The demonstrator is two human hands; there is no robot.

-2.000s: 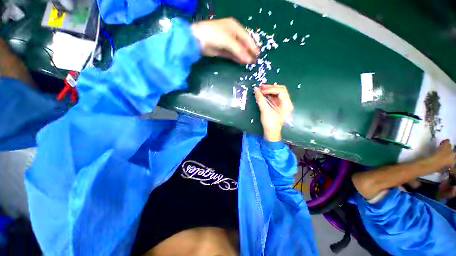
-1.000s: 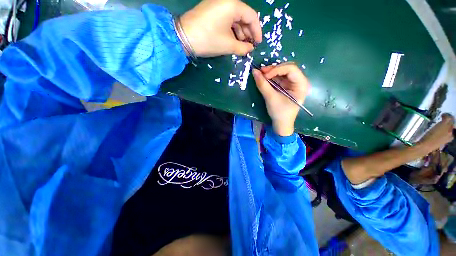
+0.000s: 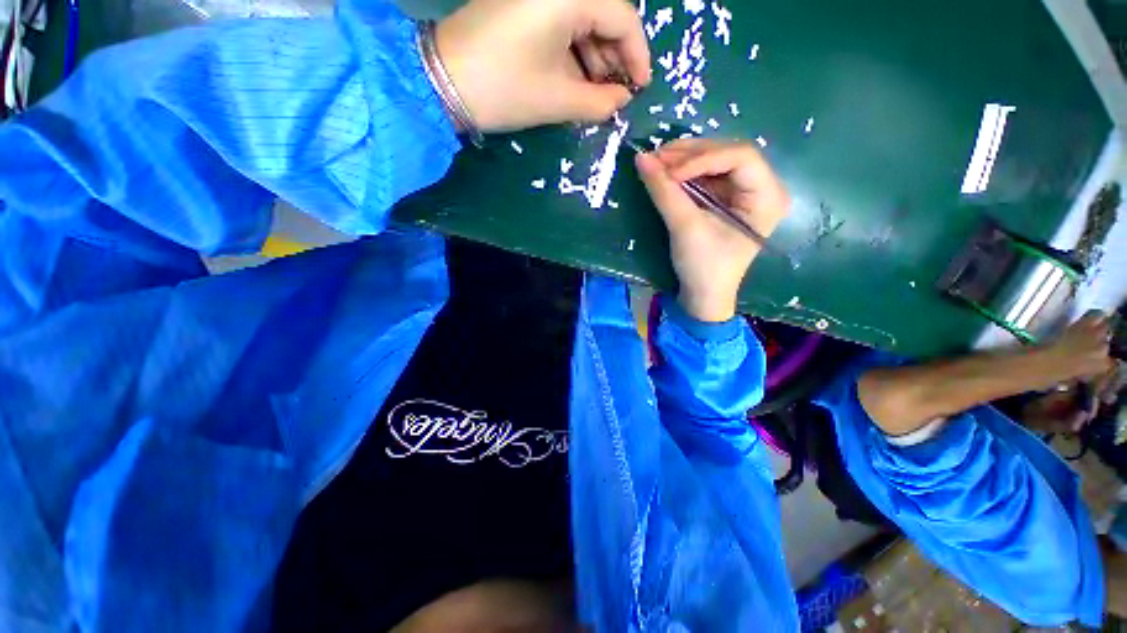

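My left hand (image 3: pixel 531 62) is at the top, a metal bangle at its wrist. Its fingertips pinch a tiny dark part, mostly hidden. My right hand (image 3: pixel 717 204) is just right of it and lower, gripping slim tweezers (image 3: pixel 729 215) like a pen. Their tip points up-left, close to the left fingertips; whether it touches anything cannot be told. Loose white bits (image 3: pixel 687 77) lie scattered on the green mat (image 3: pixel 853 161) beyond and between the hands. A white strip (image 3: pixel 606 167) lies below the left fingertips, small white bits beside it.
Another white strip (image 3: pixel 986 148) lies to the right. A silvery spool in a dark frame (image 3: pixel 1023 294) stands near the mat's right edge. A neighbour's bare forearm (image 3: pixel 964 386) and blue sleeve are at the right. Dark tangled pieces (image 3: pixel 1097 223) lie beyond the spool.
My left hand has left the white pile and come close to my right hand, its fingers now pinched together. The tweezers show more clearly. The view has shifted; the hands look larger.
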